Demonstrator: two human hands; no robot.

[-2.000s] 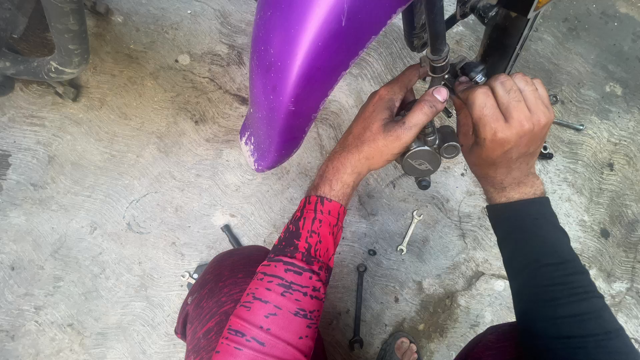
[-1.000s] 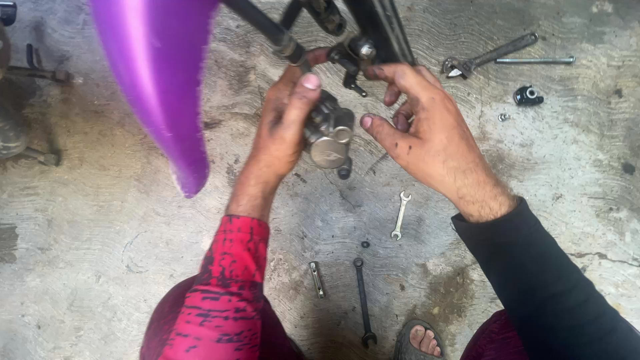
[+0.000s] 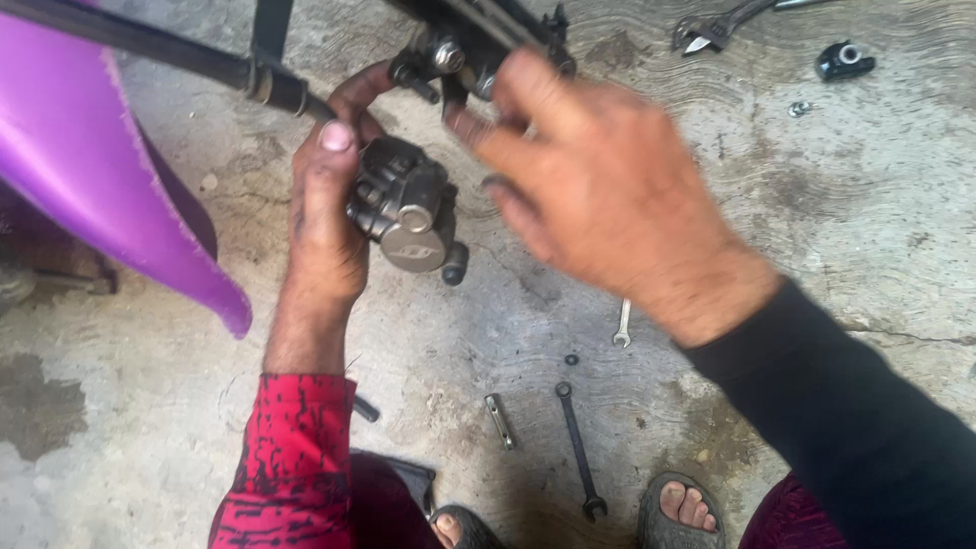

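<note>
My left hand [image 3: 328,206] grips a metal brake caliper [image 3: 412,210], thumb on its near left side and fingers reaching up behind it. The caliper hangs beside a black hose with a metal collar [image 3: 271,85]. My right hand [image 3: 602,183], slightly blurred, is at the underside of a black frame part [image 3: 496,27], its index finger and thumb apart. A shiny bolt head [image 3: 448,56] shows on that part, left of the right fingertips. Whether the right fingers pinch something small cannot be told.
A purple fender [image 3: 114,168] hangs at the left. On the concrete floor lie a combination wrench [image 3: 578,454], a small open-end wrench [image 3: 623,324], a metal socket piece [image 3: 500,422], an adjustable wrench [image 3: 713,30] and a black fitting [image 3: 845,62]. Sandalled feet stand below.
The right hand was close beside the left two seconds ago and is now apart from it. The caliper stays by the left hand. The view has shifted.
</note>
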